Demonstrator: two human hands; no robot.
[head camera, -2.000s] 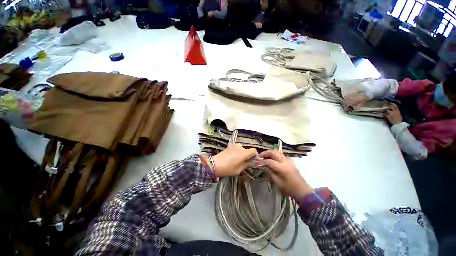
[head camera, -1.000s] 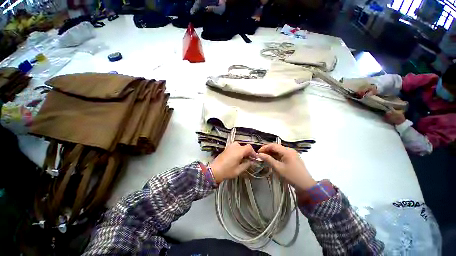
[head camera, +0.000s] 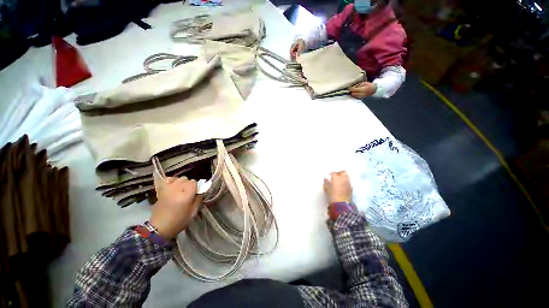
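Observation:
A stack of beige tote bags (head camera: 162, 114) lies in front of me, with dark layers at its open end. Several long beige handles (head camera: 244, 204) hang from it toward me. My left hand (head camera: 176, 204) is closed on a handle at the near edge of the stack, with a small white tag (head camera: 204, 186) by its fingertips. My right hand (head camera: 338, 187) is away from the stack, over the white table beside the clear bag, fingers curled in. Whether it pinches something small cannot be told.
A clear plastic bag (head camera: 394, 189) with black lettering lies at the table's right edge. Brown bags (head camera: 33, 204) and white sheets (head camera: 39, 117) are at left, a red marker (head camera: 70, 62) beyond. Across the table a person (head camera: 376, 39) holds a beige bag (head camera: 331, 69). More beige bags (head camera: 235, 27) lie behind.
The view has swung right. My right hand has left the handles and moved right toward the clear bag. My left hand stays at the handles. The other person's bag now lies flatter.

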